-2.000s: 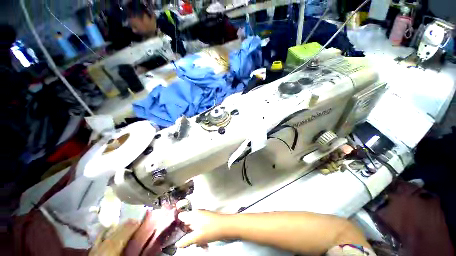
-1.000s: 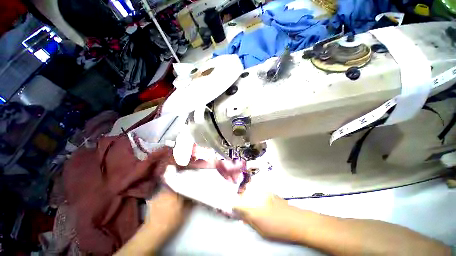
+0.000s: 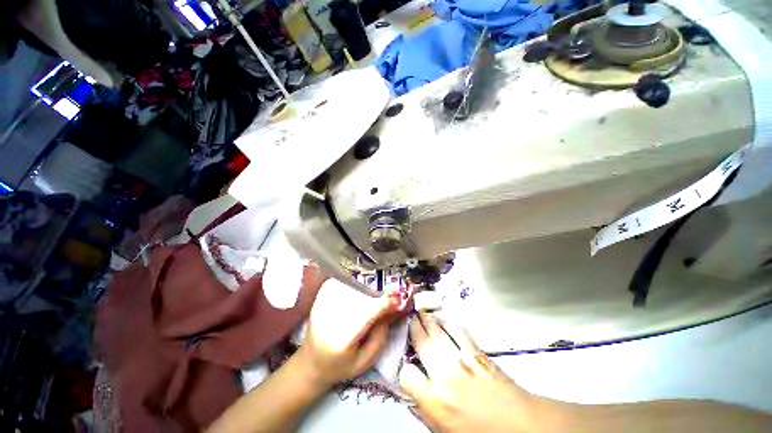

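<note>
A garment piece with rust-brown lining [image 3: 203, 326] spreads left of the machine, its white-backed part [image 3: 389, 359] and frayed speckled edge running under my hands. My left hand [image 3: 351, 326] has thumb and fingertips pinched on the piece just in front of the presser foot [image 3: 385, 279]. My right hand [image 3: 444, 364] lies beside it, fingers lightly bent, fingertips by the needle area on the piece's right edge. The cloth directly under the foot is hidden by my fingers and glare.
The cream sewing machine head [image 3: 542, 178] reaches in from the right. A white tape roll [image 3: 317, 127] is on its front. A size label strip [image 3: 669, 207] hangs from the arm. Blue fabric [image 3: 457, 42] lies behind. Dark piles fill the far left.
Both hands have moved close to the presser foot and closer together. The white-backed piece, earlier stretched between them, is now mostly under them. The view has shifted nearer the machine head.
</note>
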